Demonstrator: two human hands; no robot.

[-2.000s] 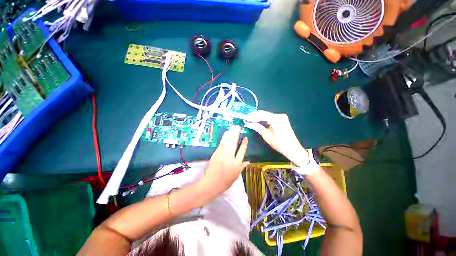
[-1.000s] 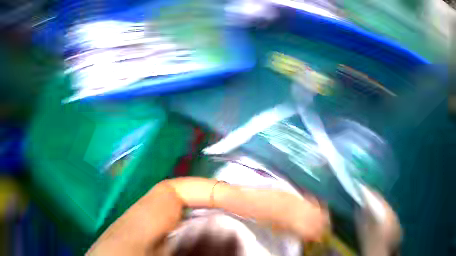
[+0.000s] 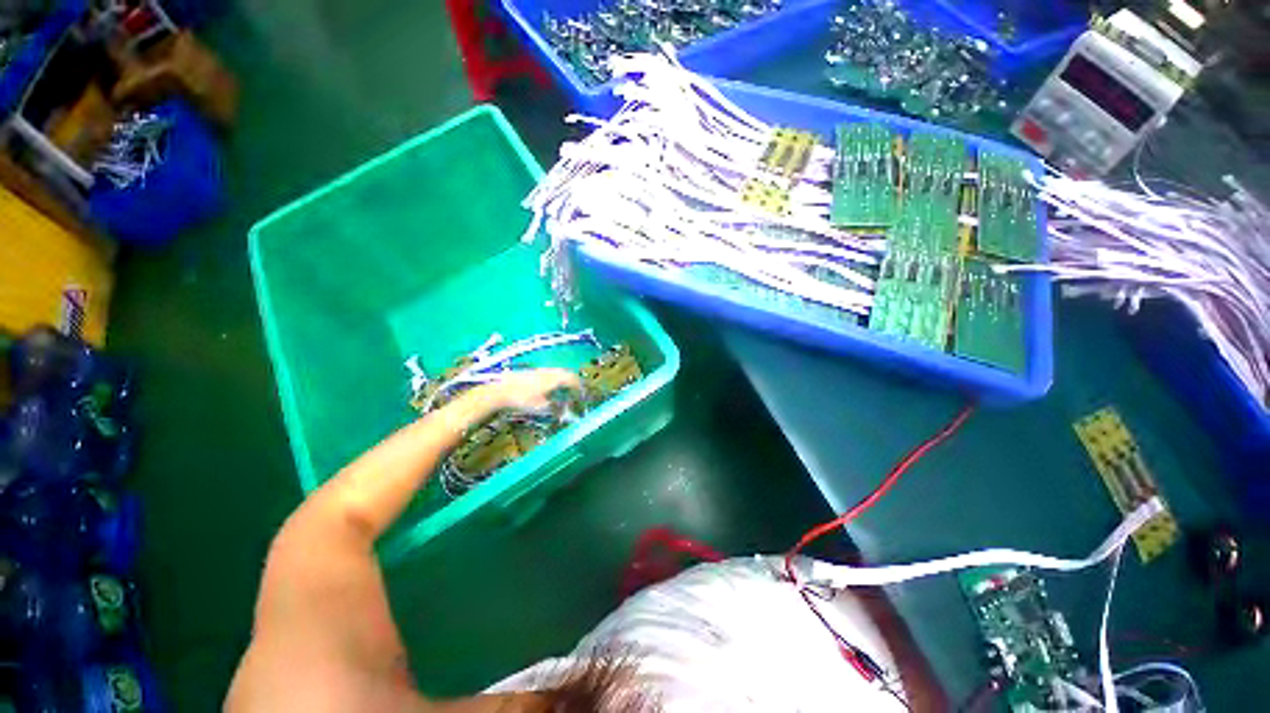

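My left hand (image 3: 541, 394) reaches down into the deep green crate (image 3: 474, 521), over several yellow-brown boards (image 3: 607, 373) with pale cables at its bottom. Its fingers are small and blurred, so I cannot tell if they hold a board. My right hand is out of the picture. On the bench at right, a slim yellow board (image 3: 1110, 458) has a white ribbon cable (image 3: 961, 564) attached. The green main board (image 3: 1024, 630) lies below it, partly cut off by the picture's lower edge.
A blue tray (image 3: 836, 343) of green boards and white ribbon cables overhangs the bench beside the crate. A white power supply (image 3: 1100, 95) stands behind. A red wire (image 3: 898, 476) crosses the bench edge. Two black speakers are at right.
The view has swung to the left. My left hand has left the main board and gone into the green crate. My right hand has gone out of the picture.
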